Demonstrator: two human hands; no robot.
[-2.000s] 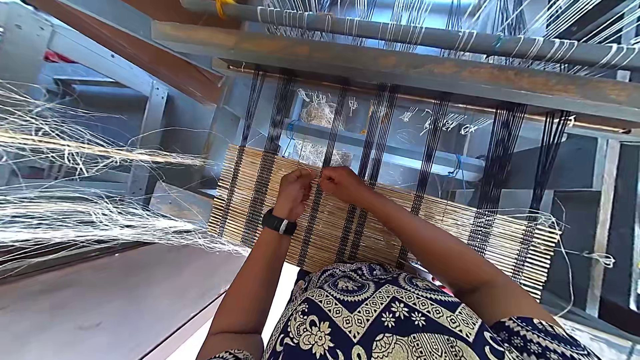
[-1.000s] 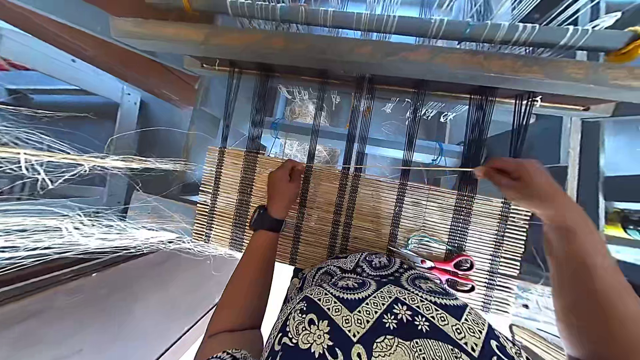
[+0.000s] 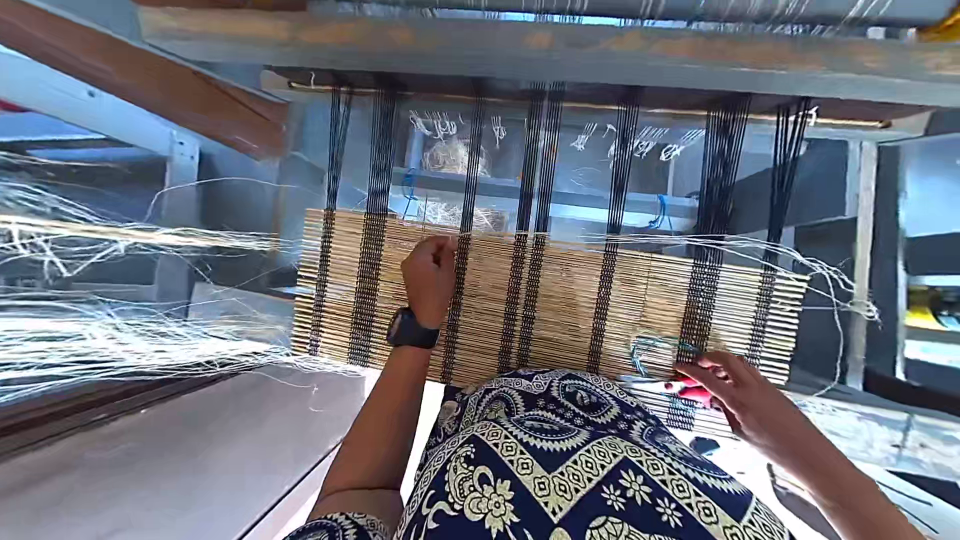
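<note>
A woven mat of straw-coloured strips (image 3: pixel 570 285) with black warp bands (image 3: pixel 720 157) spans the loom. My left hand (image 3: pixel 431 276), a dark watch on its wrist, pinches pale fibre strands (image 3: pixel 675 240) at the mat's top edge. From there the strands run right, past the mat's side. At the lower right, my right hand (image 3: pixel 724 386) has its fingers on the red handles of scissors (image 3: pixel 690 390), which lie on the mat and are partly hidden by the hand. A teal cord (image 3: pixel 637 352) lies beside the blades.
A wooden loom beam (image 3: pixel 525 52) crosses above the mat, with a thin rod (image 3: pixel 585 107) under it. Loose bundles of pale fibre (image 3: pixel 135 352) stick out at the left. A grey upright post (image 3: pixel 862 262) stands at the right. Patterned cloth covers my lap below the mat.
My right hand has left the strand at the mat's top right and come down to the scissors. My left hand stays near the mat's top edge. The view has moved closer to the mat.
</note>
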